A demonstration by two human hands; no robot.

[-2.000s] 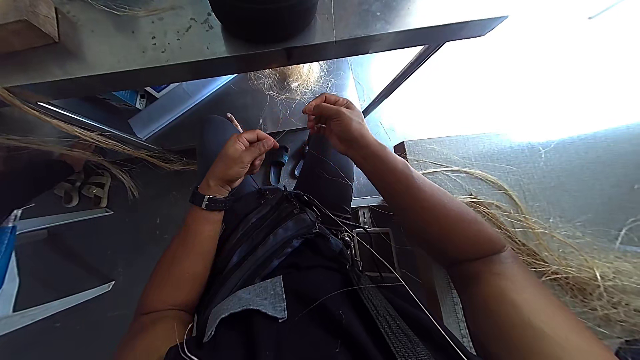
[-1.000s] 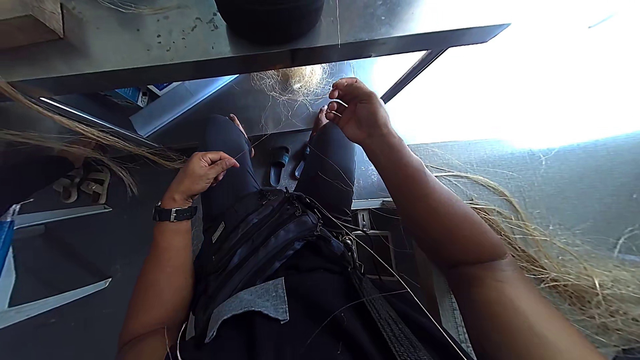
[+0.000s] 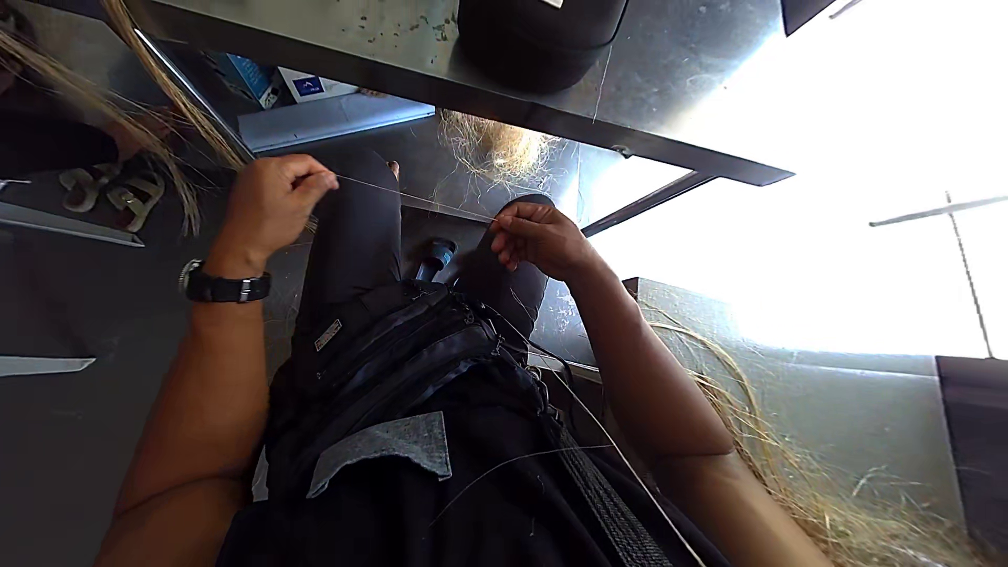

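A thin pale fibre strand (image 3: 417, 198) runs taut between my two hands above my lap. My left hand (image 3: 279, 197), with a black watch on its wrist, pinches one end between thumb and fingertips. My right hand (image 3: 539, 236) holds the other end over my right knee, its lower fingers curled. Other pale strands (image 3: 587, 409) lie across my dark clothes and a black waist bag (image 3: 409, 346). A tangled bundle of fine fibres (image 3: 496, 146) lies beyond my knees, partly behind the table edge.
A metal table (image 3: 378, 24) with a black container (image 3: 539, 39) crosses ahead. Long fibres hang at the left (image 3: 169, 87) and spread over a metal surface at the right (image 3: 756, 441). Boxes (image 3: 311, 84) sit under the table. Another person's sandals (image 3: 134, 197) are at the left.
My hands are farther apart than two seconds ago, with a strand now visible stretched between them. The left hand has risen since one second ago, and the right has lowered. The view has shifted somewhat.
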